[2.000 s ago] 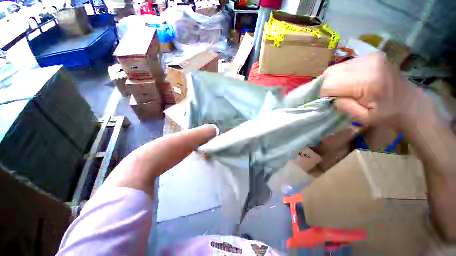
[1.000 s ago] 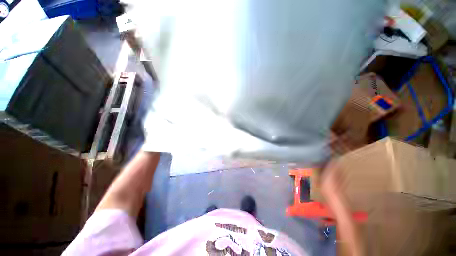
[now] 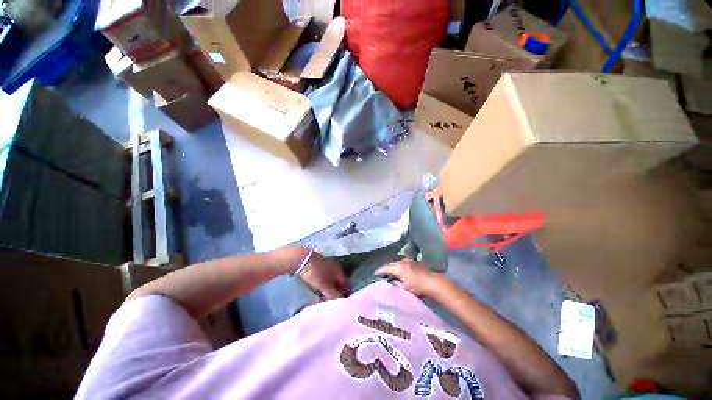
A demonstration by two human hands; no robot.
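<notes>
A grey-green woven sack (image 3: 425,234) hangs bunched low in front of my shirt. My left hand (image 3: 324,275) grips its edge at my waist, with the fingers partly hidden in the cloth. My right hand (image 3: 410,275) is curled on the edge beside it, close to my shirt. A large brown carton (image 3: 488,160) stands to the right on a red-orange stool (image 3: 492,230), apart from both hands. Its top is shut.
A smaller carton (image 3: 261,105), a heap of grey sacks (image 3: 347,109) and a full red sack (image 3: 398,47) stand ahead. A blue-orange tape dispenser (image 3: 535,43) sits on a carton behind. A pallet (image 3: 148,203) is left; a white paper (image 3: 576,330) lies right. A brown shape at right is blurred.
The sack was held up and spread in front of me; it is now down at my waist, with both hands lowered and drawn in. The view has tilted down.
</notes>
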